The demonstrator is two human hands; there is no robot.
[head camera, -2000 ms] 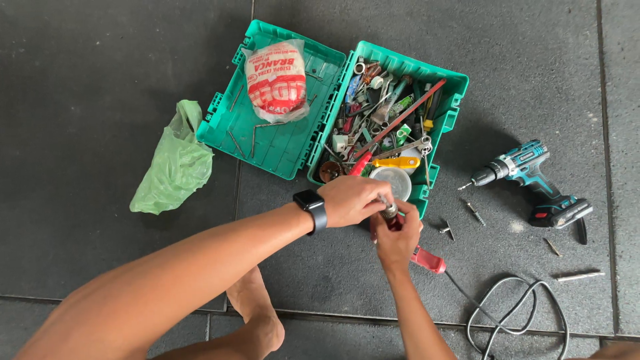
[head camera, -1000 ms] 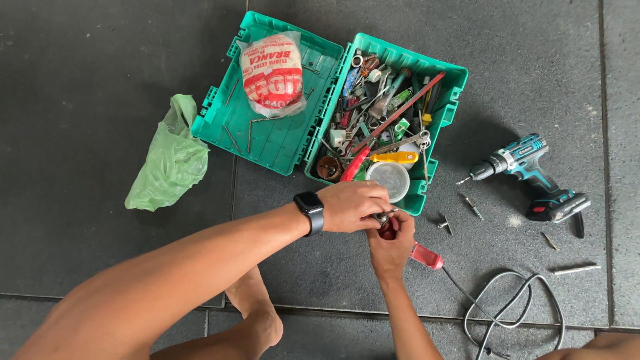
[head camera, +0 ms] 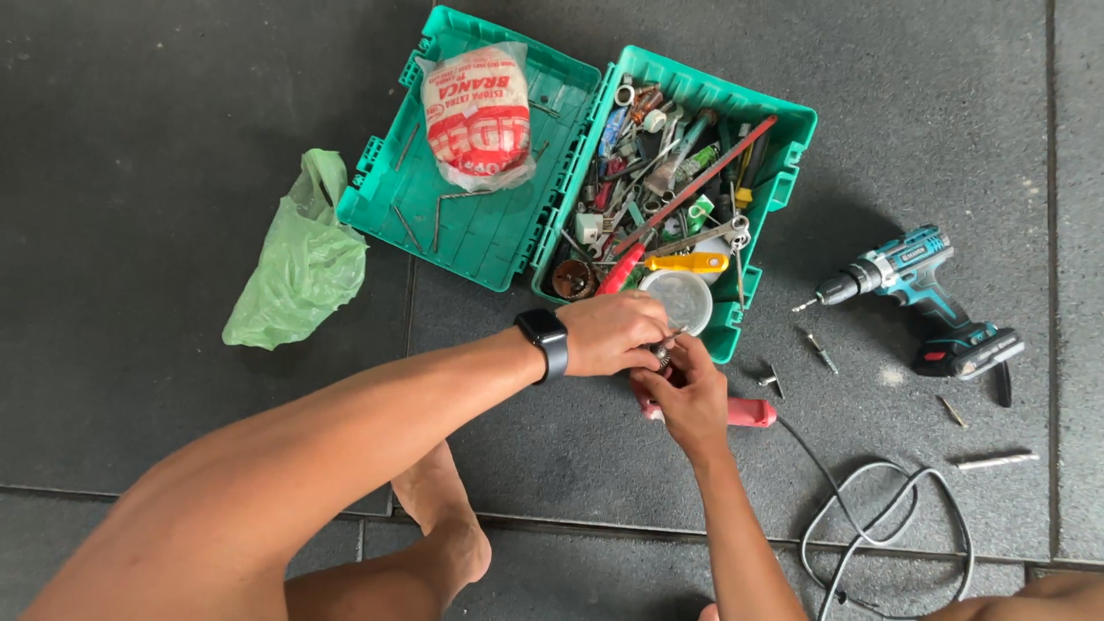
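My left hand, with a black watch at the wrist, has its fingertips on a small metal chuck. A thin metal bit shows beside the fingertips. My right hand is closed around the same chuck end of a red corded power tool, seemingly a drill; much of its body is hidden under this hand. Right of it on the floor lie a T-shaped chuck key, a masonry bit and a teal cordless drill with a bit in its chuck.
Beyond my hands stands an open green toolbox full of hand tools, with a clear round lid near its front. A wrapped bundle lies in its lid. A green plastic bag, loose drill bits and a coiled grey cord rest on the dark floor.
Both hands stay together over the toolbox's front edge. The fingers have shifted slightly around the chuck. The drill and loose bits on the floor have not moved.
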